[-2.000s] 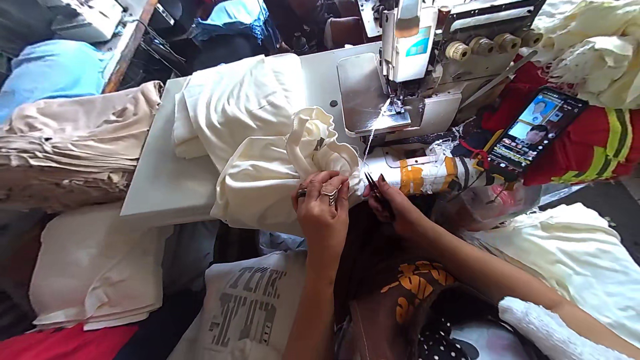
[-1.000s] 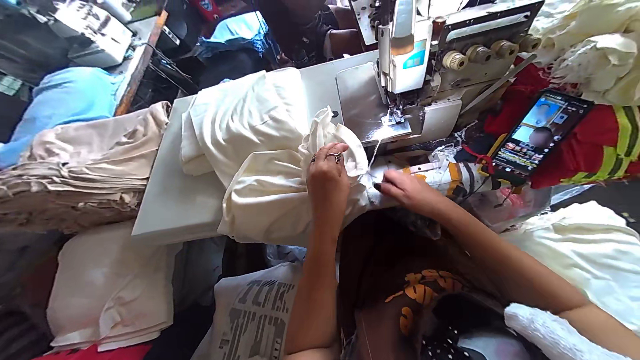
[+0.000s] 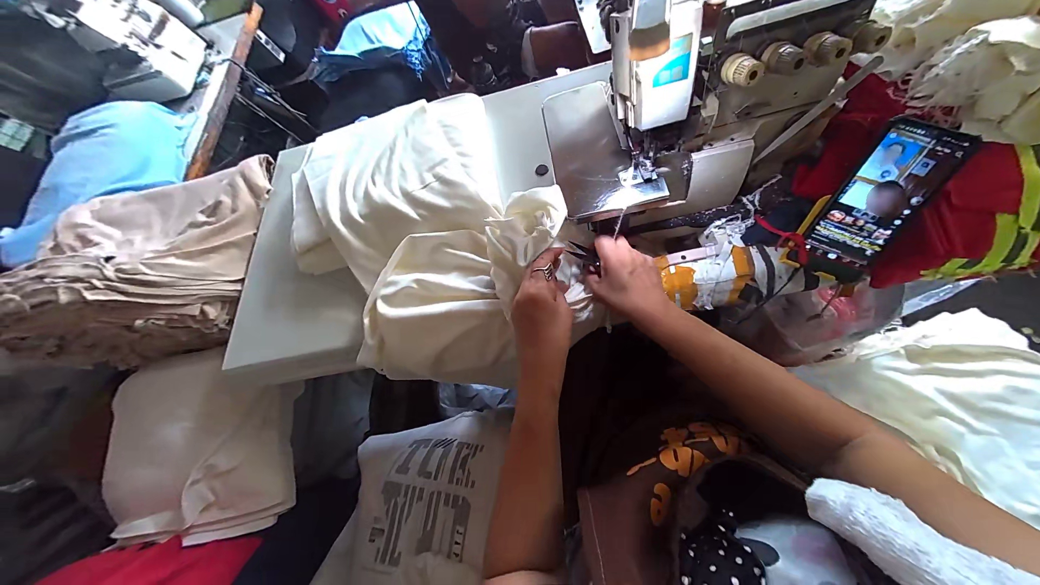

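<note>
My left hand (image 3: 543, 296), with a ring on one finger, pinches the gathered edge of a cream fabric garment (image 3: 443, 284) at the front of the sewing machine table. Close beside it, my right hand (image 3: 624, 272) grips small dark thread snips (image 3: 583, 253), whose blades point left at the cloth by my left fingertips. Behind my right hand stands the head of an industrial sewing machine (image 3: 656, 81), its presser foot (image 3: 640, 172) over the metal plate. Some thread hangs between the foot and my right hand. A folded cream cloth (image 3: 406, 162) lies behind the garment.
Beige fabric (image 3: 154, 244) is piled left of the white table (image 3: 284, 341). A lit smartphone (image 3: 894, 191) leans on red cloth (image 3: 967, 219) at the right. A taped roll (image 3: 715, 276) lies along the machine's front. More cream fabric (image 3: 959, 382) sits at the lower right.
My right hand has moved back toward my left hand since one second ago, and the snips' blades show again beside the cloth. The gathered cloth has shifted in my left hand.
</note>
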